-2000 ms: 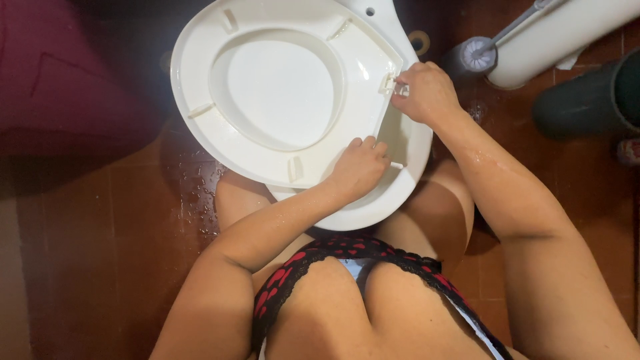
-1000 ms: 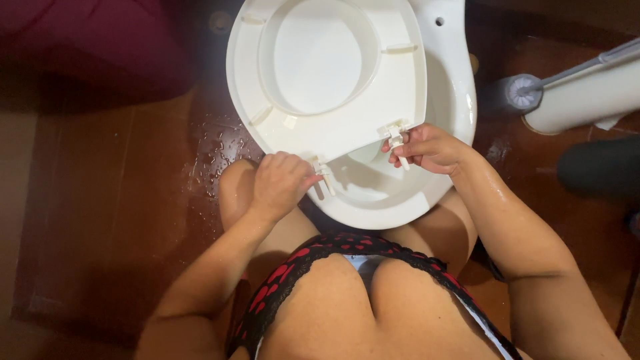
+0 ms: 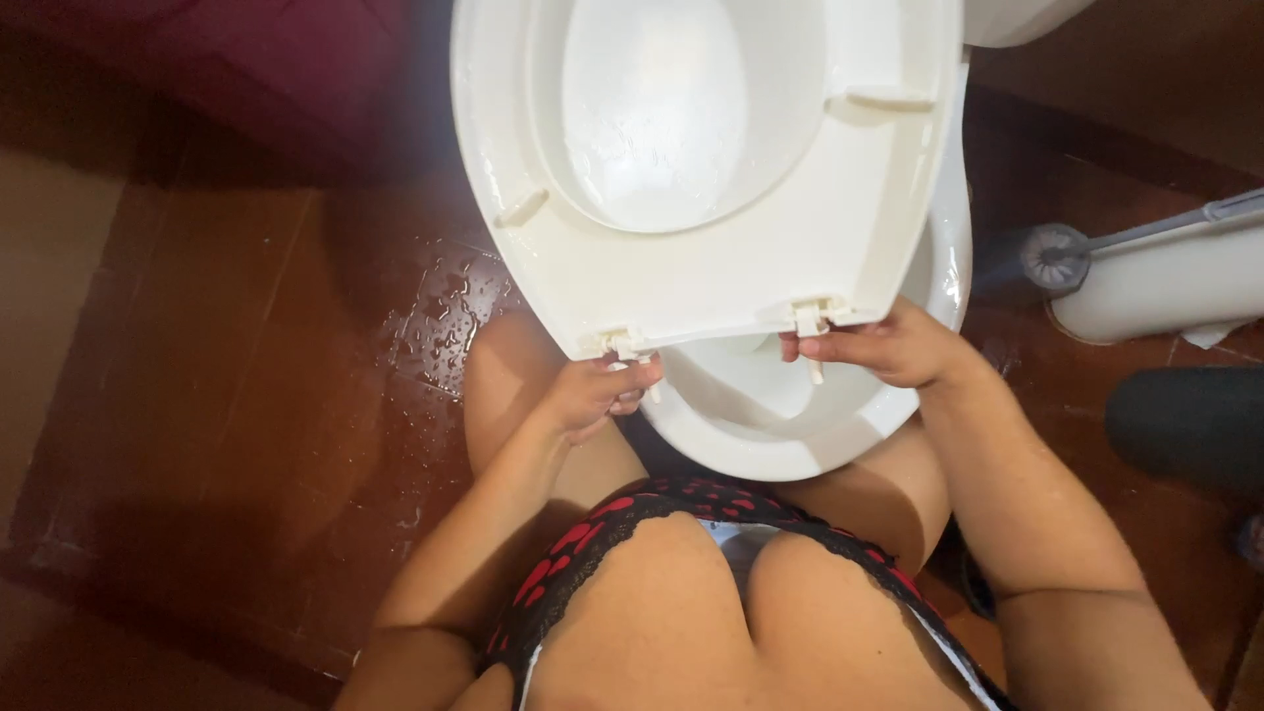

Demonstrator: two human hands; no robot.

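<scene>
A white plastic toilet seat with its lid (image 3: 691,267) is off its mounts, held above the white toilet bowl (image 3: 790,444), underside toward me and hinge edge nearest me. My left hand (image 3: 597,395) grips the left hinge (image 3: 619,344), from which a small white bolt sticks out. At the right hinge (image 3: 812,318), my right hand (image 3: 879,346) pinches the fitting, with its bolt (image 3: 817,372) pointing down toward the bowl. The far end of the seat runs out of view at the top.
Water drops (image 3: 449,306) lie on the brown tiled floor left of the bowl. To the right stand a toilet brush (image 3: 1057,257), a white cylinder (image 3: 1165,281) and a dark cylindrical object (image 3: 1185,425). A magenta item (image 3: 247,59) fills the upper left.
The seat has turned so its hinge edge faces me. My left hand has moved leftward from the seat's edge near the bowl to the left hinge; my right hand stays at the right hinge.
</scene>
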